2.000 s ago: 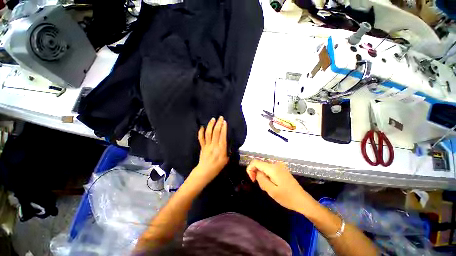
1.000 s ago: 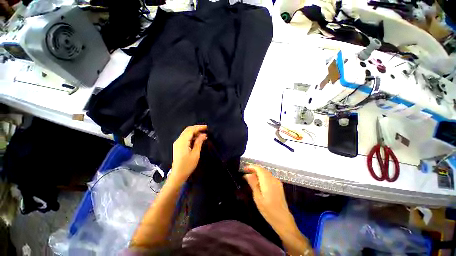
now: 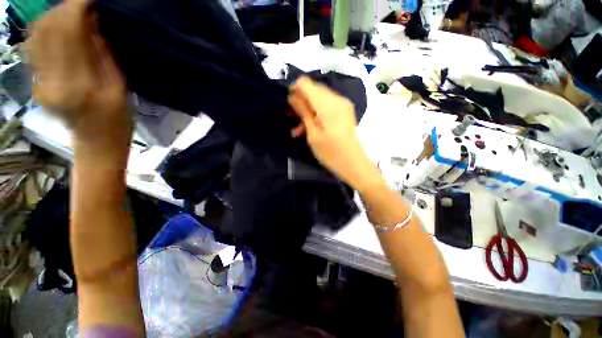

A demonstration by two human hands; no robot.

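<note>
The black garment point(image 3: 198, 72) is lifted and stretched between my two hands. Its lower part hangs over the table edge towards my lap. My left hand point(image 3: 76, 63) is raised high at the upper left, blurred, and closed on one end of the garment. My right hand point(image 3: 323, 122) is bare, near the upper middle, with its fingers closed on the garment's other side. The fingertips of both hands are partly hidden or blurred.
A white sewing machine with a blue stripe point(image 3: 515, 168) stands at the right. A black phone point(image 3: 453, 220) and red-handled scissors point(image 3: 507, 257) lie on the white table point(image 3: 350, 249). A blue crate point(image 3: 173, 228) with clear plastic bags point(image 3: 178, 290) is below. Black scraps point(image 3: 485, 99) lie behind the machine.
Both hands have risen from the table edge, lifting the garment up, the left hand far to the upper left. The view has tilted up, showing more of the room behind the table.
</note>
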